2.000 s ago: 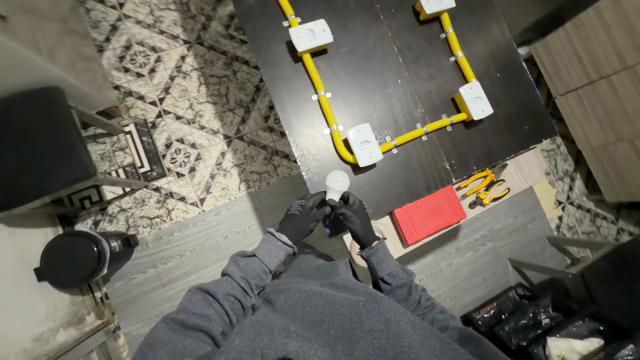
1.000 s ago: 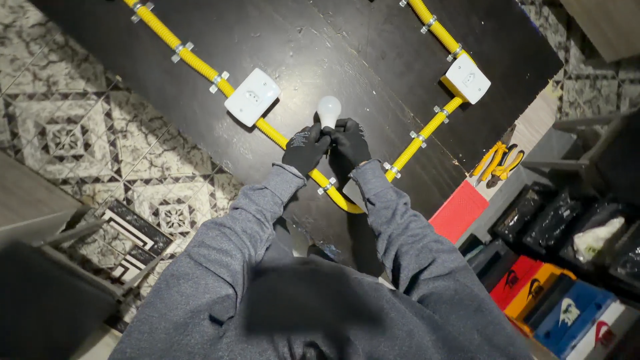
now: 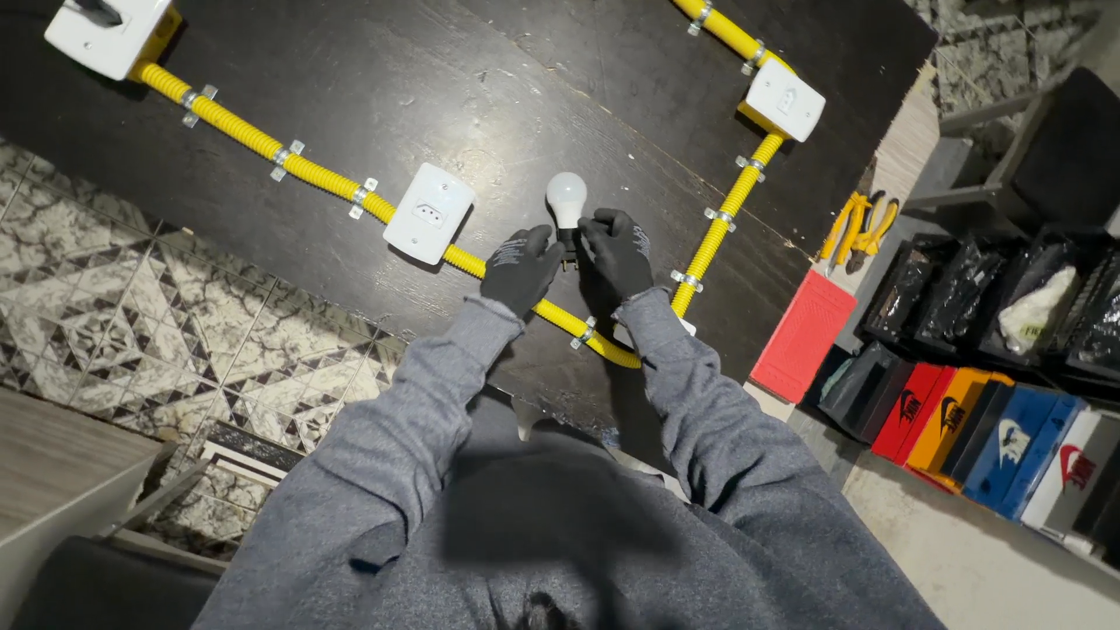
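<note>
A white LED bulb (image 3: 567, 194) sits in a small black plug-in lamp holder (image 3: 568, 244), whose metal pins point toward me. My gloved left hand (image 3: 522, 265) is at the left side of the holder and my gloved right hand (image 3: 618, 251) at its right, fingertips close to it; whether they grip it cannot be made out. Left of my left hand is a white outlet box (image 3: 429, 213) on yellow corrugated conduit (image 3: 328, 177). Another white outlet box (image 3: 786, 100) is at the upper right. My right sleeve partly hides a further white box.
The black board (image 3: 350, 79) carries the conduit, held by metal clamps. A third outlet box (image 3: 109, 37) with a black plug is at the upper left. Along the right edge are yellow-handled pliers (image 3: 862, 229) and a red box (image 3: 803, 336). Black bins (image 3: 971, 297) and shoe boxes (image 3: 1015, 451) stand beyond.
Both hands, with the bulb between them, have moved from the board's near edge to over the board. The view has shifted and turned.
</note>
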